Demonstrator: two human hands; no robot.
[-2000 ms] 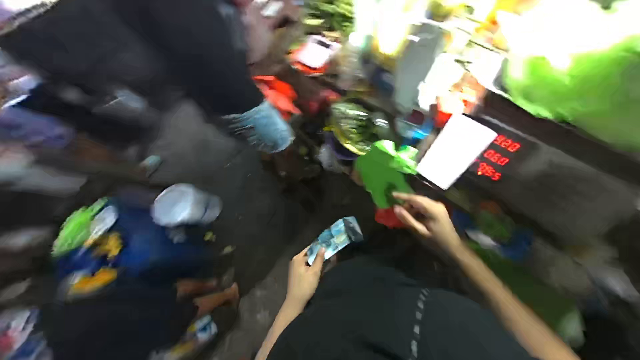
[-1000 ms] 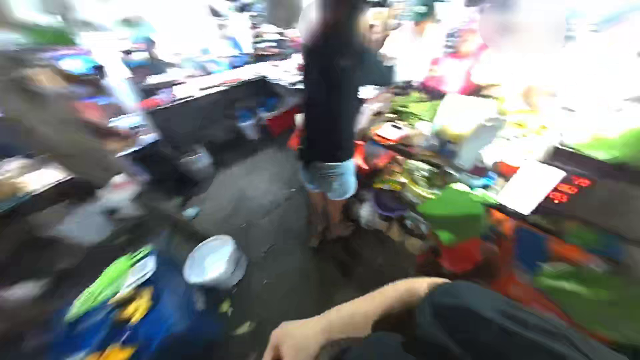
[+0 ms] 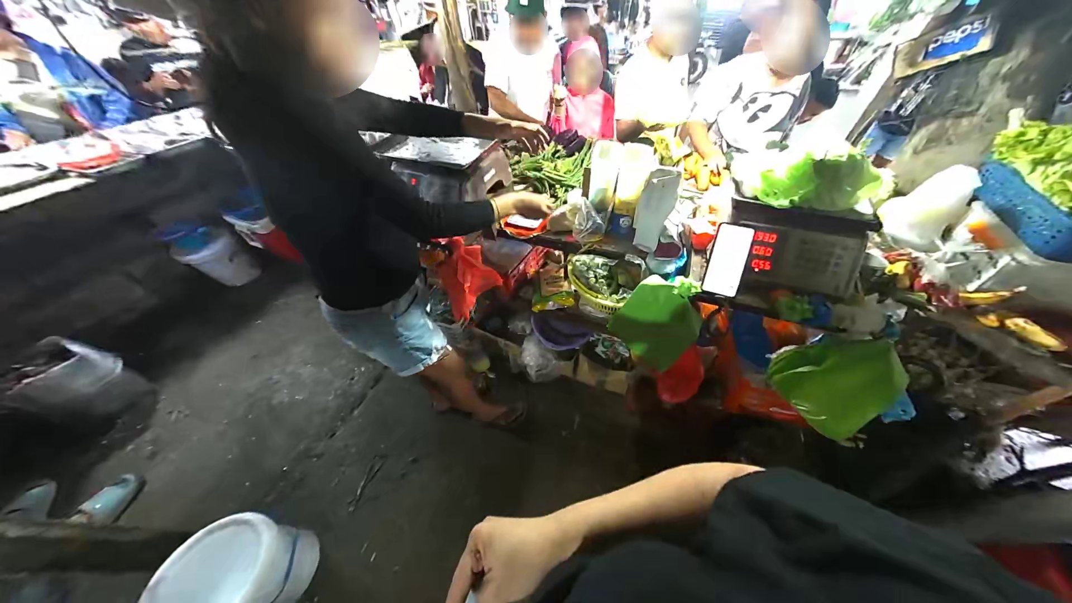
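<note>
My left hand (image 3: 512, 557) is at the bottom edge with its fingers curled. A small pale bluish edge shows under the fingers, but what it is cannot be made out. My right hand is out of view. The nearest thing to my left hand is a white plastic bucket (image 3: 222, 565) on the floor. Beyond it is a vegetable stall with a digital scale (image 3: 804, 251) that has red digits, a white-screened phone (image 3: 727, 261) against it, green beans (image 3: 553, 167), lettuce (image 3: 816, 176) and green plastic bags (image 3: 657, 322).
A co-worker in a black top (image 3: 335, 167) stands at the stall, reaching over the beans beside a second scale (image 3: 444, 167). Several people stand across the stall. Buckets (image 3: 219, 255) stand by the left counter (image 3: 84, 226); a grey sack (image 3: 79, 381) and slippers (image 3: 109, 498) are on the floor.
Two seconds ago my left hand held banknotes and my right hand was at a green plastic bag; my right hand has since left the view. The view has swung a lot.
</note>
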